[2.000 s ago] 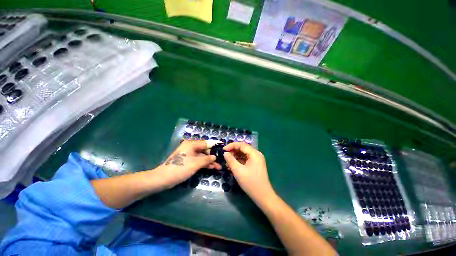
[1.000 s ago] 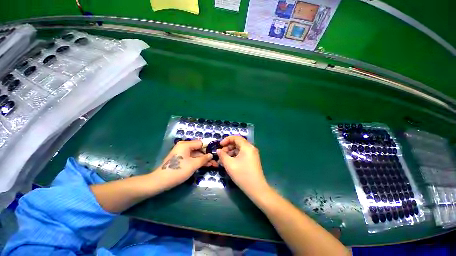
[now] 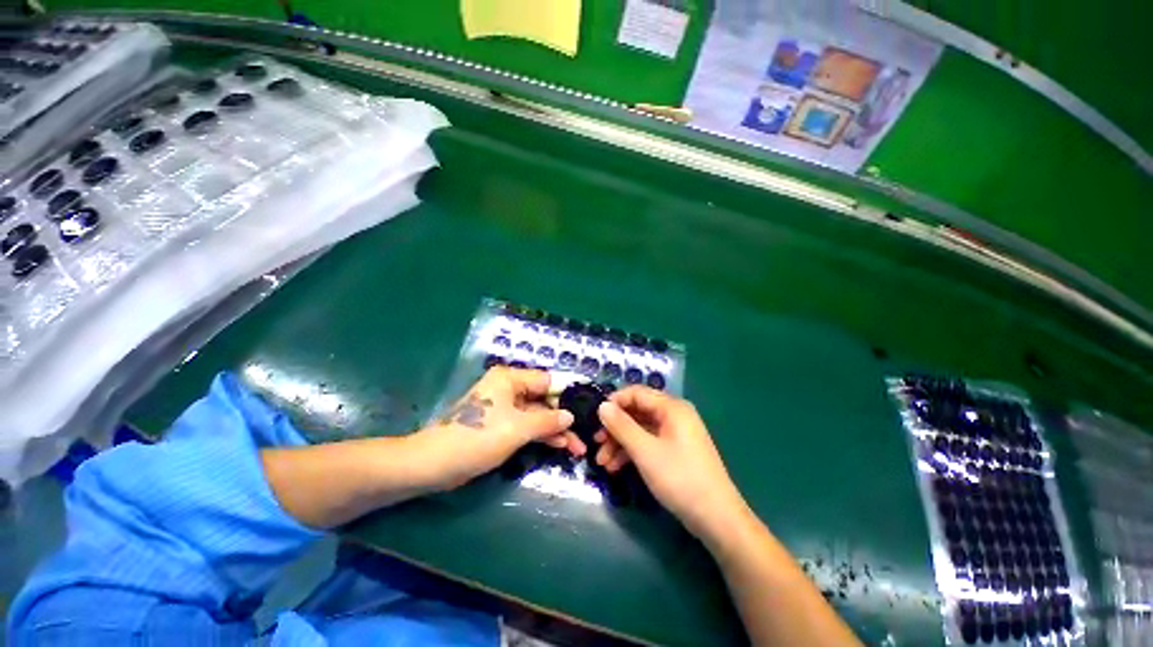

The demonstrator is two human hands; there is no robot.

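A round black part (image 3: 583, 407) is held between my two hands, above a clear liner sheet (image 3: 569, 339) with rows of small black pads. My left hand (image 3: 512, 415) grips the part from the left with thumb and fingers; a white cover shows at a left fingertip. My right hand (image 3: 651, 436) has its fingertips on the part's right edge. Whether a pad is between my right fingertips is too small to tell. My hands hide the middle of the sheet.
A stack of translucent blister trays (image 3: 164, 171) with black discs and loose white layers is at left. A spare liner sheet (image 3: 999, 518) of dark rows lies at right, with a greyish sheet (image 3: 1113, 506) beyond it. A green partition bears a printed picture sheet (image 3: 809, 89).
The view has shifted, so the bench items sit further right and mostly lower. The round part stays between my hands; its face looks darker and its tilt has changed slightly.
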